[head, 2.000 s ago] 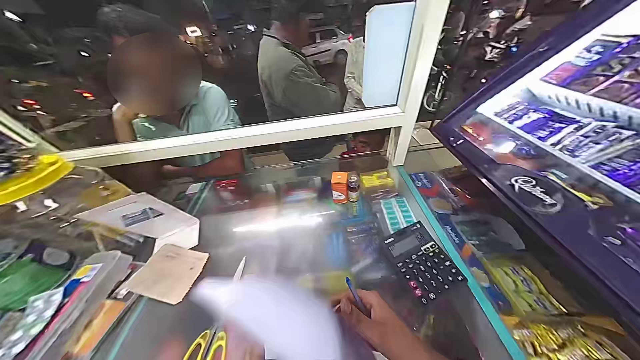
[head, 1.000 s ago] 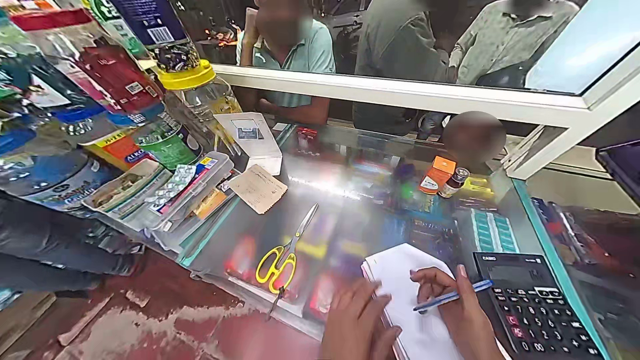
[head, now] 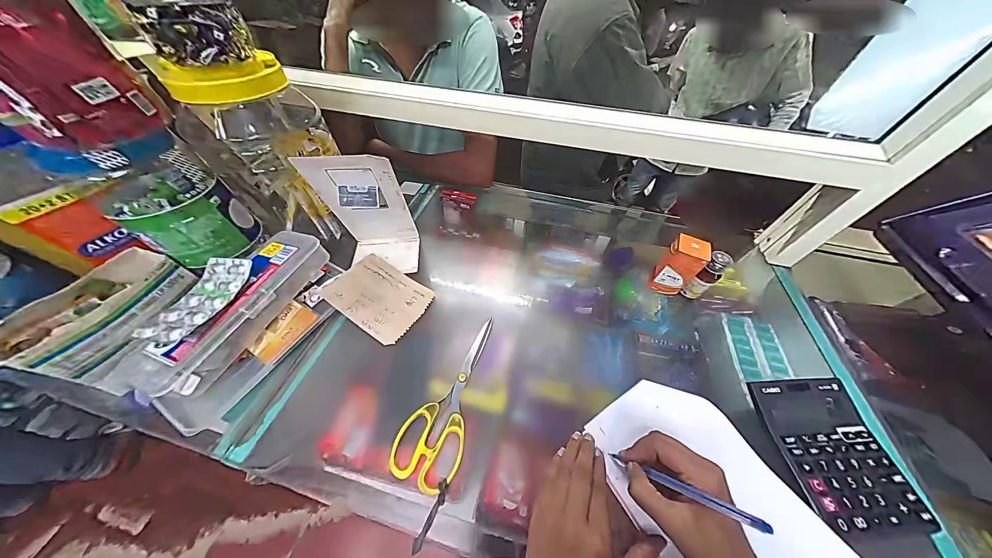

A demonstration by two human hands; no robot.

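My right hand (head: 686,492) holds a blue ballpoint pen (head: 713,500), its tip on white paper (head: 666,411) that lies on the glass counter (head: 380,372). Flat on the paper's left edge rests my left hand (head: 573,496), holding nothing, its fingers together. Scissors with yellow handles (head: 438,434) lie left of my hands. To the right is a black Casio calculator (head: 845,465), below a teal blister strip (head: 756,345). An orange box (head: 680,263) and a small brown bottle (head: 707,275) stand beyond the paper. A brown paper with handwriting (head: 380,298) lies farther left.
A plastic tray (head: 248,302) holding blister packs sits at the left, near a yellow-lidded jar (head: 232,81) and other containers. An open white carton (head: 364,201) stands behind the brown paper. A white frame (head: 589,128) crosses the counter's far side; several people are beyond it.
The view has swung left since the oldest frame. The white paper, blurred and lifted then, now lies on the counter. The pen tip has come down to the paper near my left fingers.
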